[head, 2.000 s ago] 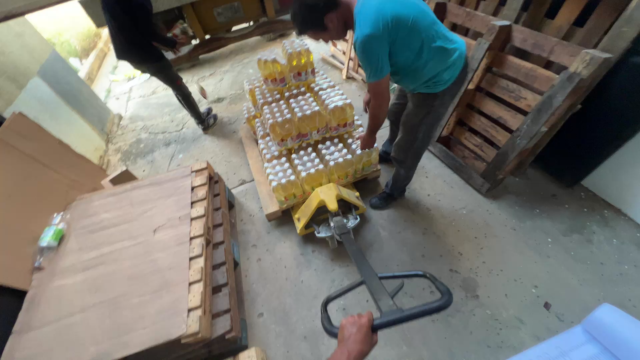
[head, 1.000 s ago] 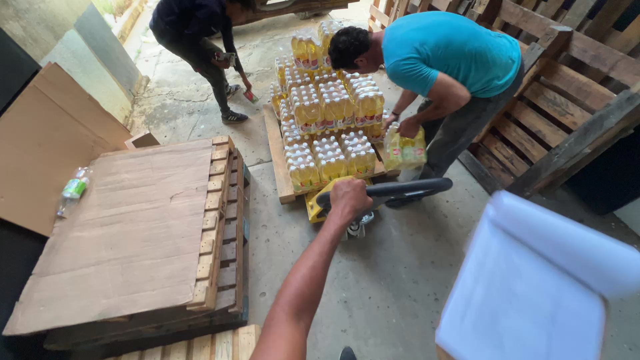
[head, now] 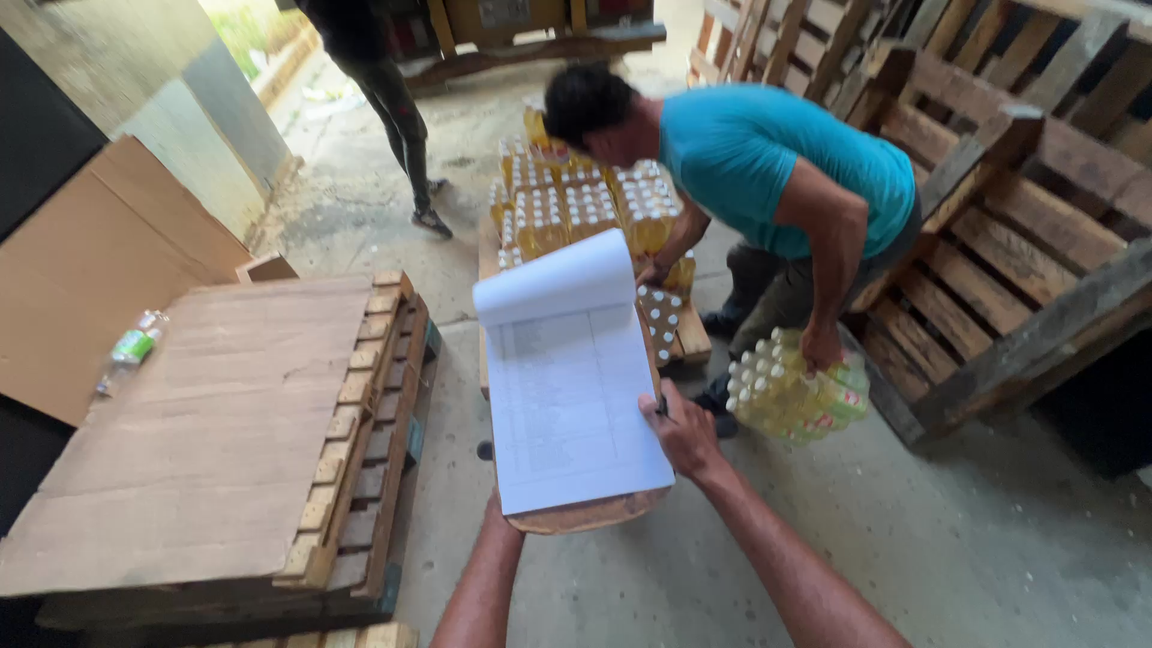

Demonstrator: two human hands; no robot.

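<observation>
A wooden clipboard (head: 585, 517) with several printed paper sheets (head: 576, 405) is in front of me, its top sheet folded back at the upper end. My left hand is hidden beneath the board; only the wrist and forearm show at its lower left edge. At the right edge, my right hand (head: 686, 432) holds a dark pen (head: 662, 407) and touches the paper. Beyond the board, shrink-wrapped packs of yellow oil bottles (head: 562, 216) are stacked on a wooden pallet (head: 693, 333). A person in a teal shirt (head: 783, 171) bends beside them, one hand gripping a bottle pack (head: 796, 387).
Cardboard covers a pallet stack (head: 207, 423) at left, with a plastic bottle (head: 130, 351) on it. Large wooden pallets (head: 1017, 234) lean upright at right. Another person (head: 396, 117) stands at the back left, near a vehicle's rear end (head: 531, 27).
My right hand holds a pen at the clipboard, which has come to the centre from the lower right. The teal-shirted person has moved a bottle pack away from the stack, to the right.
</observation>
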